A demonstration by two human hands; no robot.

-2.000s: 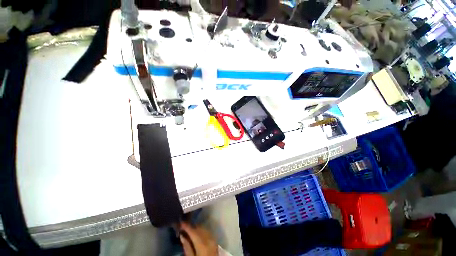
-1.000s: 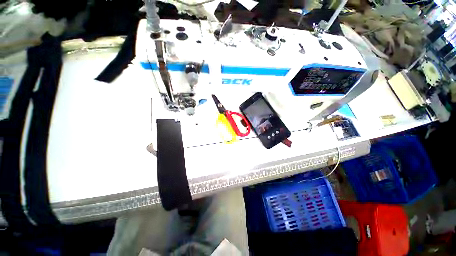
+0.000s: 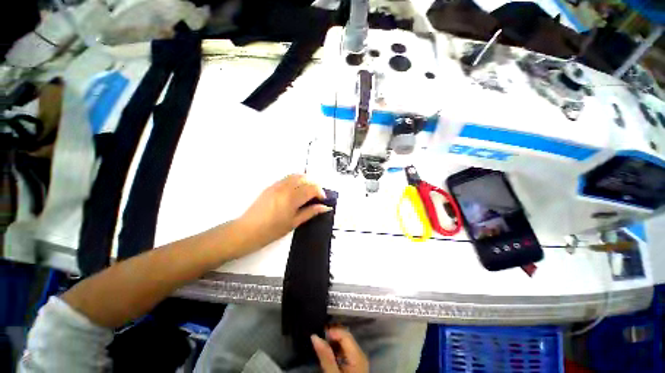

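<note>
A black fabric strip (image 3: 309,273) lies lengthwise on the white table in front of the needle area and hangs over the front edge. My left hand (image 3: 288,207) pinches its far end with thumb and fingers, just short of the presser foot (image 3: 346,164). My right hand (image 3: 340,351) is at the bottom of the view, partly cut off, with thumb and fingers on the strip's near end below the table edge. The strip's right side looks frayed. The sewing machine (image 3: 510,146) stands behind and to the right.
Two long black strips (image 3: 157,156) lie at left over the table edge. A short black strip (image 3: 281,76) lies behind the needle area. Scissors (image 3: 430,211) and a lit smartphone (image 3: 494,217) lie right of the needle. A blue crate (image 3: 503,351) is below the table. Fabric scraps (image 3: 65,182) hang far left.
My left hand has come in from the left and taken the strip's far end. My right hand is back in view at the near end. The view has swung left.
</note>
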